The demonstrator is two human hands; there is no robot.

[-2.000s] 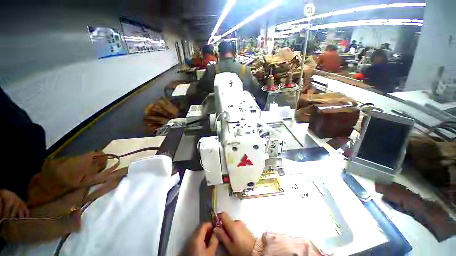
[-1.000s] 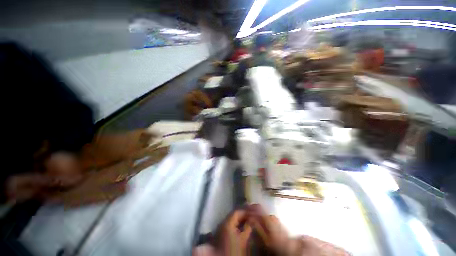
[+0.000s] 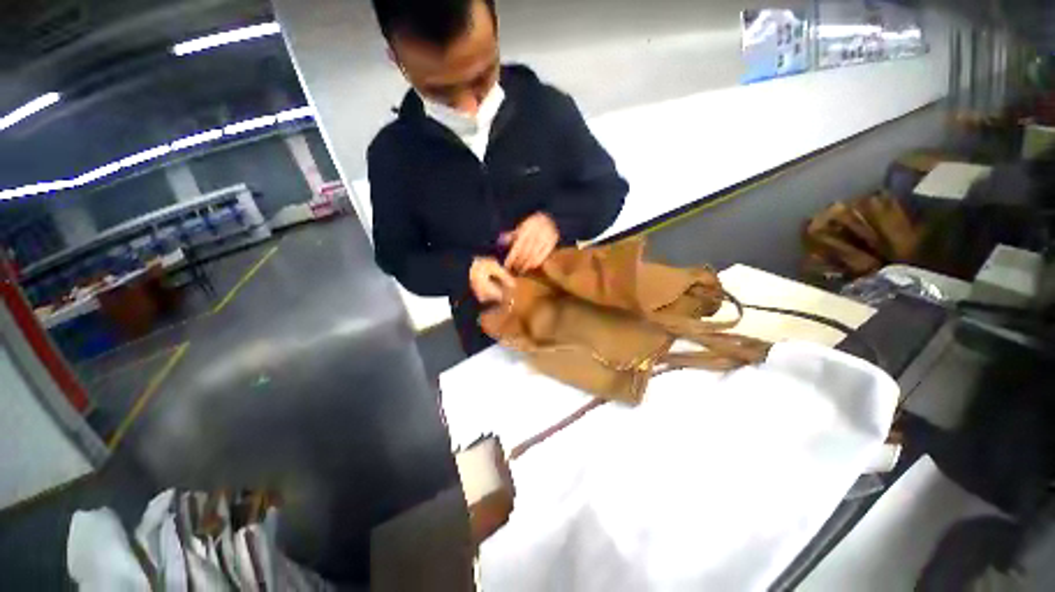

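Neither of my hands shows in the head view. A brown handbag [image 3: 590,306] with long straps lies on the side table in front of me, partly over a white cover sheet [image 3: 694,463]. A masked person [image 3: 498,174] in a dark jacket stands behind it with both hands on its upper left part. What the person's fingers hold is too small to tell. A narrow brown strip [image 3: 558,428] lies on the white sheet.
Bundled white and brown pieces [image 3: 197,549] stand upright at the lower left. Brown bag parts [image 3: 862,231] are heaped at the right. A grey floor [image 3: 289,347] with yellow lines lies at the left. A small brown-and-white piece [image 3: 486,474] sits at the table's left edge.
The view has swung left, from the white sewing machine to the side table and the person. My hands, earlier together in front of the machine, are out of the picture.
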